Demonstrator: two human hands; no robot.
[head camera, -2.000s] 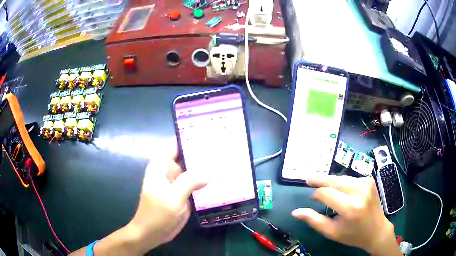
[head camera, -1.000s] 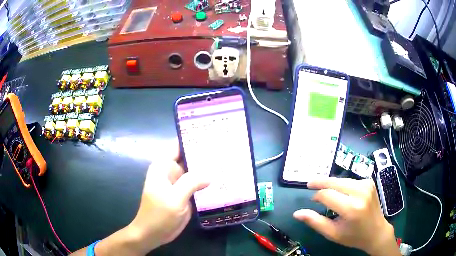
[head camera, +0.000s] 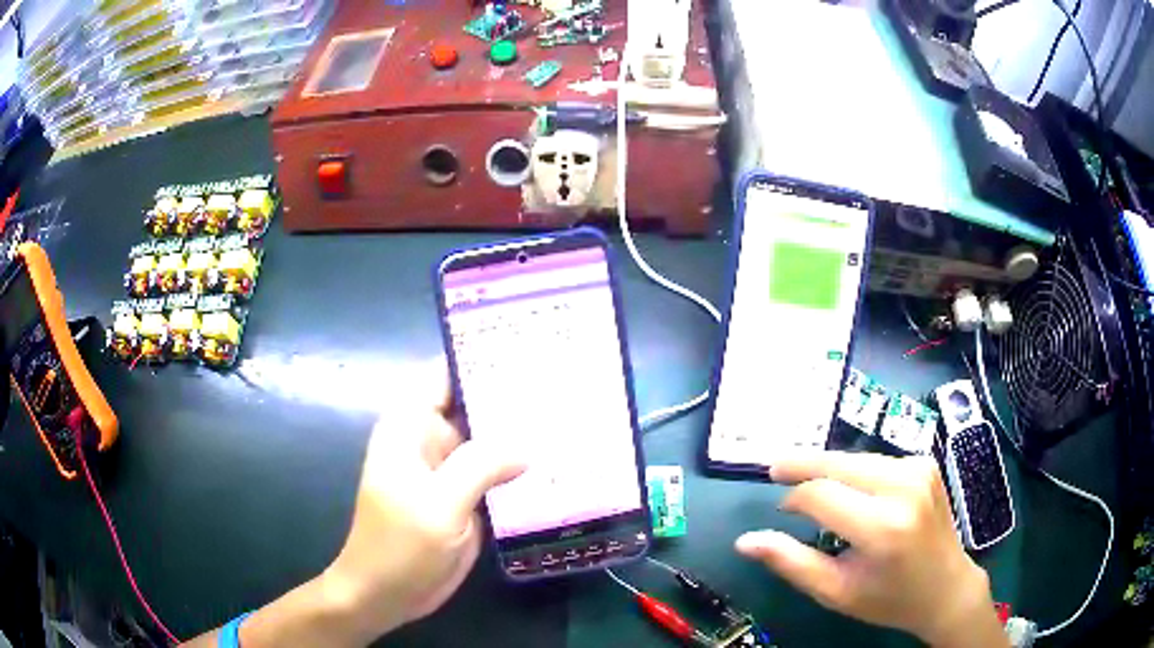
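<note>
My left hand (head camera: 411, 519) holds a smartphone (head camera: 551, 405) in a dark blue case upright over the mat, thumb on its pink-topped white page. My right hand (head camera: 880, 544) is at the bottom edge of a second smartphone (head camera: 787, 329), which shows a white screen with a green block. Its index fingertip touches or nearly touches that edge; thumb and fingers are apart and hold nothing visible. A small green board (head camera: 666, 501) is partly hidden behind the held phone. Red (head camera: 666, 616) and black alligator clips are on a small dark board (head camera: 732, 633) at the bottom edge.
A dark red test box (head camera: 392, 165) stands at the back, finished boards (head camera: 190, 272) lie in rows at left beside an orange-edged multimeter (head camera: 57, 361). A bench instrument (head camera: 936, 260), a fan (head camera: 1053, 342), green-and-white boards (head camera: 886, 411) and a silver-black handheld device (head camera: 977, 468) are at right.
The view has shifted slightly. Both hands and both phones keep nearly the same places relative to each other; nothing has been taken hold of or let go.
</note>
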